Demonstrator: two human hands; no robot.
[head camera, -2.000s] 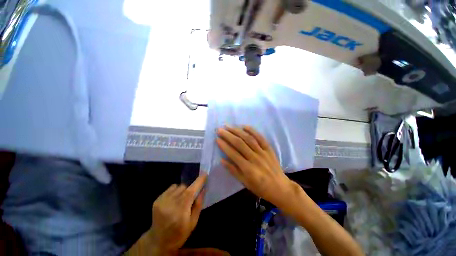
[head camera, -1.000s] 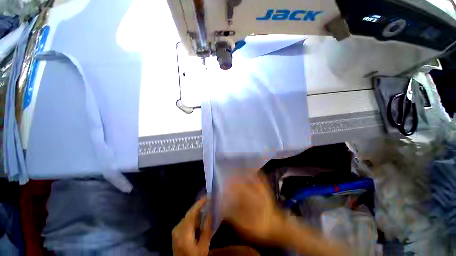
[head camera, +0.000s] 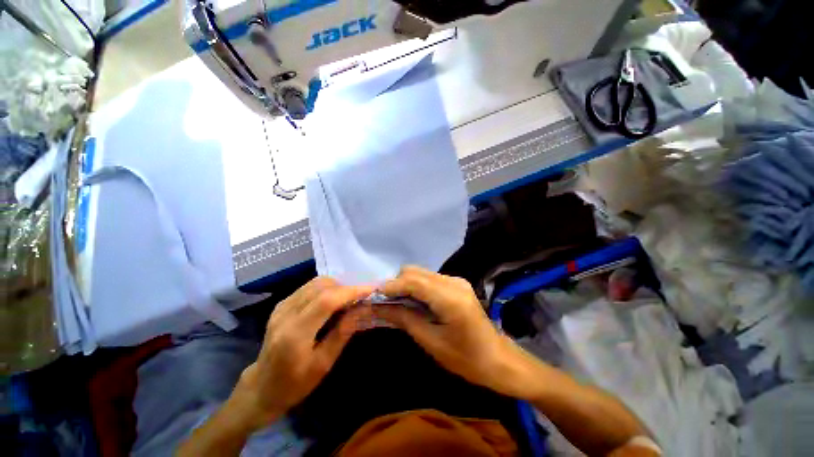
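Note:
A light blue cut panel (head camera: 397, 170) lies under the head of the white sewing machine (head camera: 294, 45) and hangs over the table's front edge. A narrow folded band runs along its left side. My left hand (head camera: 308, 335) and my right hand (head camera: 446, 326) pinch the panel's near end with their fingertips close together, just in front of the table edge. The exact fold between the fingers is hidden. The needle area is washed out by bright light.
A panel stack (head camera: 147, 259) with a loose strip (head camera: 170, 223) lies left of the needle. A strip bundle (head camera: 64, 268) hangs at the far left. Black-handled scissors (head camera: 622, 105) lie on a grey cloth at right. A blue-rimmed basket (head camera: 571, 272) holds whitish cloth right of my lap.
The view has turned and shifted right. My right hand has moved from flat on the panel down to its near end, beside my left hand. Both hands now grip that end.

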